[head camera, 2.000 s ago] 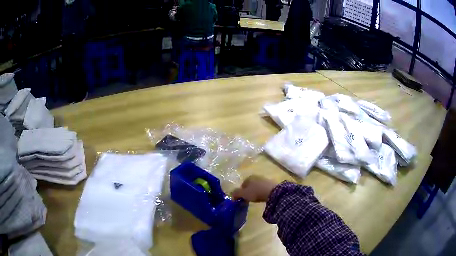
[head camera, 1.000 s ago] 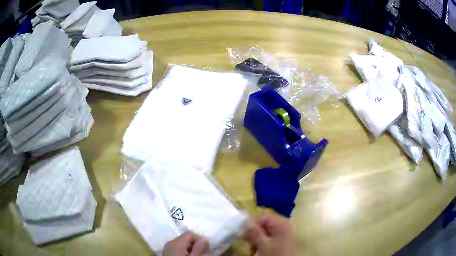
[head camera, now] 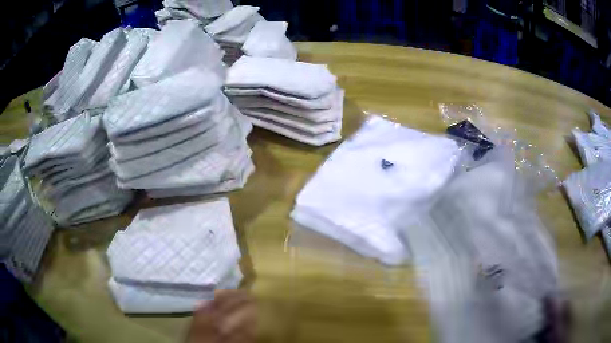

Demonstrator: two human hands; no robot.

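Note:
A packed bag [head camera: 486, 248], white and motion-blurred with a small dark mark, is held up at the lower right. My right hand [head camera: 553, 318], dark and blurred, grips its lower right part. The bag hides the place of the tape dispenser. My left hand [head camera: 224, 318], blurred and cut by the bottom edge, is at the near edge of a small stack of folded quilted pieces [head camera: 177, 248]; its fingers are unclear. The stack of empty polybags [head camera: 375, 181], with a small dark triangle mark, lies at the centre, partly behind the held bag.
Tall stacks of folded quilted pieces [head camera: 167, 127] stand at the left and another stack [head camera: 288, 94] at the back. A dark object [head camera: 471, 137] lies in crumpled clear film. Finished packs [head camera: 593, 194] lie at the right edge. The curved table [head camera: 402, 67] ends at the back.
The view has turned left. The packed bag has been lifted off the table and moved right by my right hand. My left hand has let go of it and is beside the small quilted stack.

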